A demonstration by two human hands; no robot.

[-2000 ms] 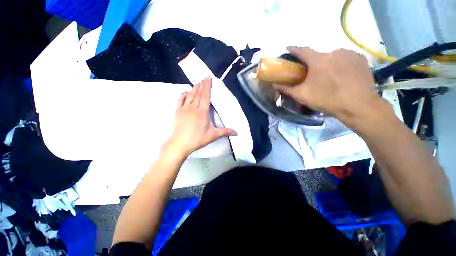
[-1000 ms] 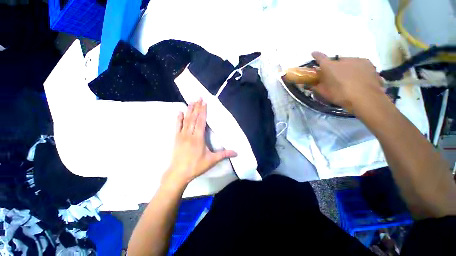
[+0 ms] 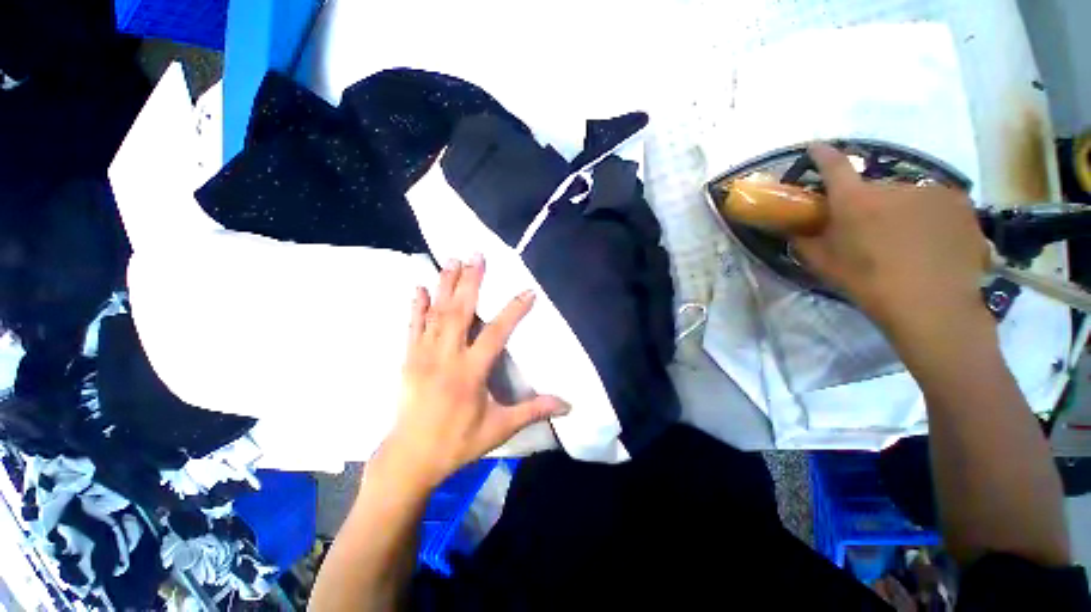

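Observation:
A black garment with a speckled part at its left lies across the white padded board. A white curved band runs diagonally over it towards me. My left hand lies on the band's left edge with its fingers spread, holding nothing. A thin white loop lies on the black cloth. My right hand grips the wooden handle of the steam iron. The iron is on the white cloth to the right of the garment, its tip pointing left.
A heap of black and white pieces is at the lower left. A blue strip stands at the far left of the table. Blue crates are below the near edge. A cable and hose run right from the iron.
The iron has moved right, away from the garment, onto the white cloth. My left hand has stayed by the band; its index finger is now spread farther from the others.

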